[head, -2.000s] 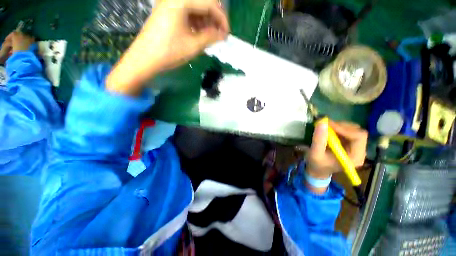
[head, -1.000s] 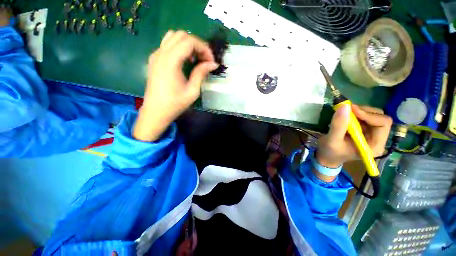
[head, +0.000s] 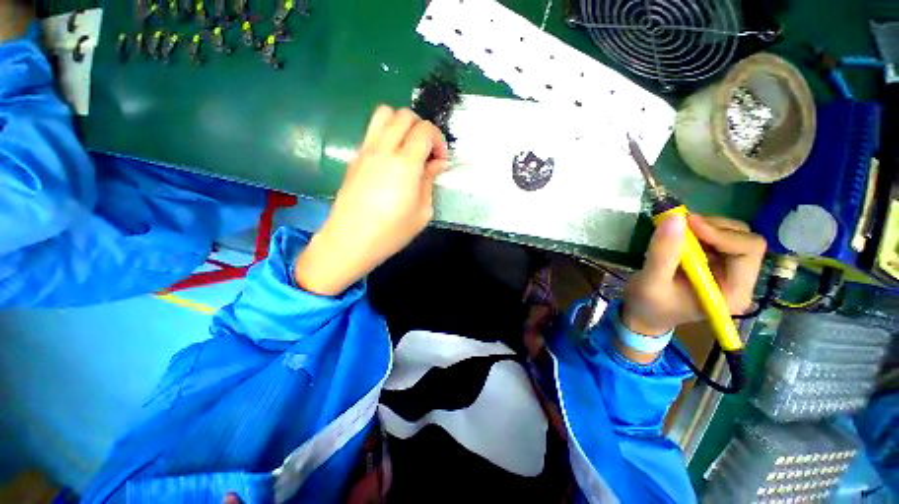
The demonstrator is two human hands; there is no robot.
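My right hand (head: 695,281) holds a soldering iron by its yellow handle (head: 704,285). The silver tip points up and left over the right end of the white work plate (head: 552,210). A dark round part (head: 533,170) with silver spots lies on the plate. My left hand (head: 389,187) is over the plate's left end, thumb and fingers pinched together, just below a pile of short black leads (head: 438,95). Whether something small is between the fingertips cannot be told. A white perforated strip (head: 552,67) lies slantwise beyond the plate.
A beige ring (head: 698,136) with silvery bits stands at the right, beside a blue soldering station (head: 818,187). A black fan guard (head: 656,34) lies behind. Component trays (head: 823,369) are at the lower right. Soldered assemblies (head: 219,37) lie upper left. Another person's blue sleeve (head: 79,217) is at the left.
My left hand has come down from above the strip to the black pile, then slightly right onto the plate's left edge. My right hand still holds the iron, almost unmoved since the last frame.
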